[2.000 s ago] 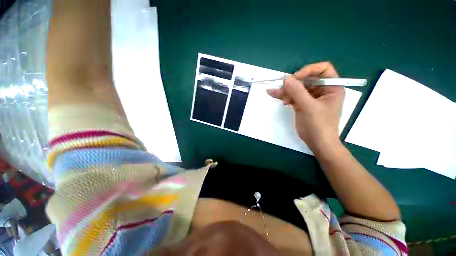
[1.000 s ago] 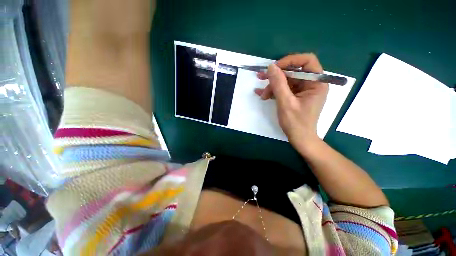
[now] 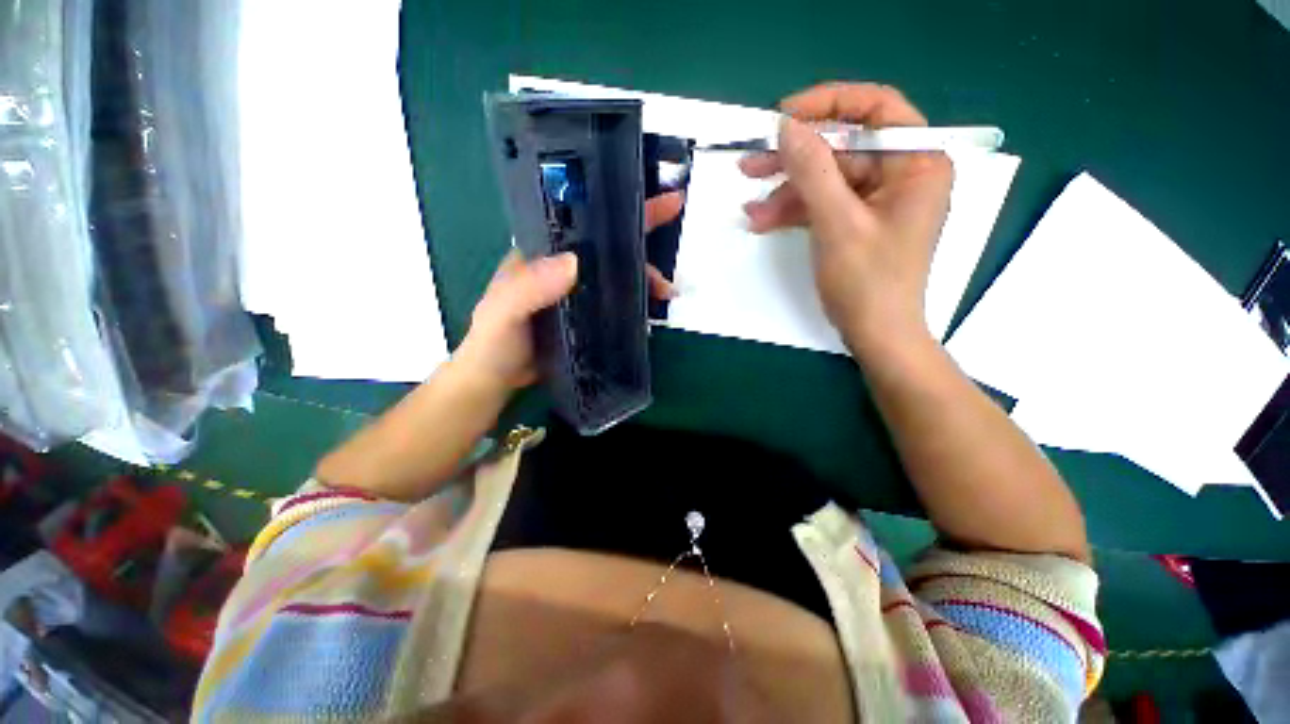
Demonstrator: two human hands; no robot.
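Note:
My left hand (image 3: 526,308) holds a long black plastic housing (image 3: 611,269) upright in the picture, its open side showing, with a small port opening near its upper end. The thumb lies on its side wall and fingertips show at the right edge. My right hand (image 3: 884,212) holds slim tweezers (image 3: 927,139), tip pointing left at the black adhesive pieces (image 3: 668,170) on the white backing sheet (image 3: 764,283). The housing hides most of the black block. I cannot tell whether a piece is at the tip.
Loose white sheets (image 3: 1125,333) lie at the right, some with black blocks at the picture's edge. White separator sheets (image 3: 340,184) and clear blister trays (image 3: 142,212) are at the left. Red items (image 3: 120,530) and yellow-black floor tape show at the lower left.
My left arm, earlier reaching forward past the upper edge, is back, and the left hand now holds the housing over the backing sheet. My right hand stays over the sheet with the tweezers.

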